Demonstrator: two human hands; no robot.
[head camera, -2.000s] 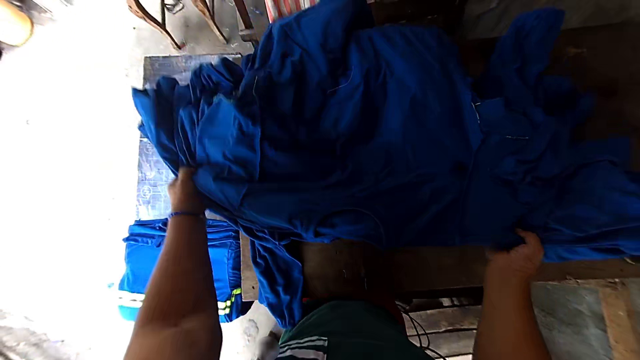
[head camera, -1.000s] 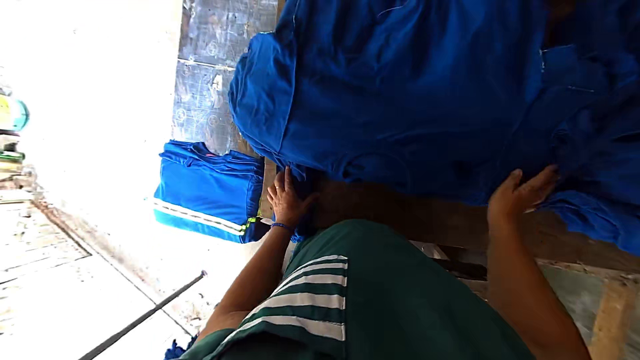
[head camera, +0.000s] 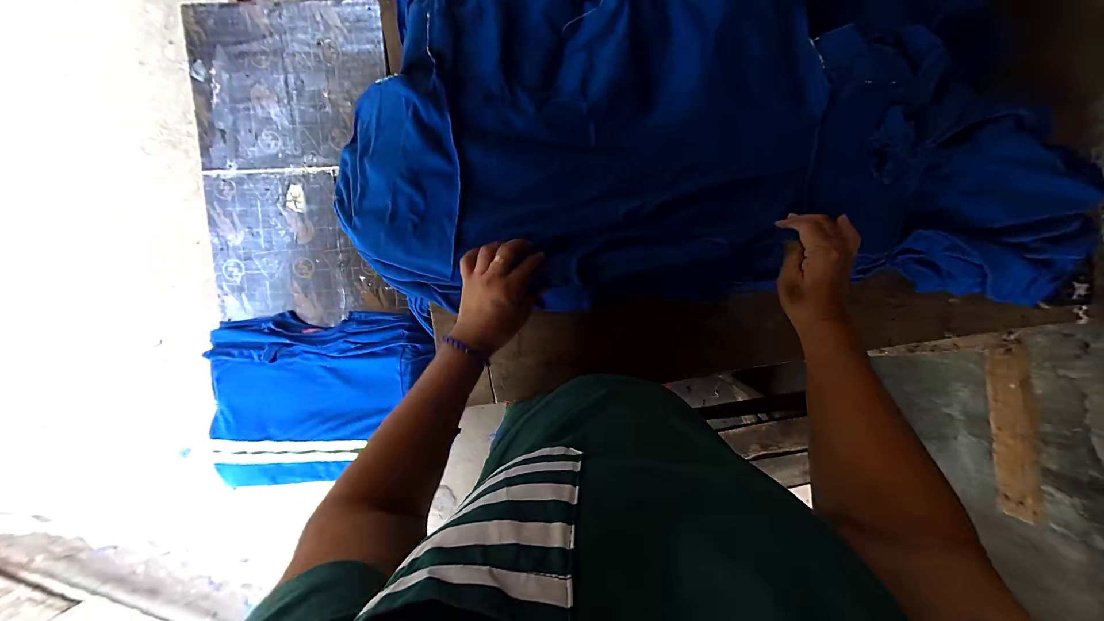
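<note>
A large blue cloth garment (head camera: 630, 138) lies spread over a dark table, with seams showing and loose threads along it. My left hand (head camera: 500, 289) rests on its near edge, fingers curled at the fabric; whether they pinch it cannot be told. Further right, my right hand (head camera: 819, 259) is at the same edge, thumb and fingers apart, with no cloth plainly between them. Bunched blue fabric (head camera: 992, 190) continues past it on the right. Beyond my left forearm is a folded stack of blue garments (head camera: 310, 379) with a pale reflective stripe.
The brown table's near edge (head camera: 638, 345) runs just in front of my body. A worn, dark patterned board (head camera: 276, 164) extends at the left. At the lower right, a wooden strip (head camera: 1013, 431) lies against a grey surface.
Two seconds ago my left hand held the garment's left part further out; the cloth there now lies lower and flatter. Since one second ago my left hand has moved up onto the near edge.
</note>
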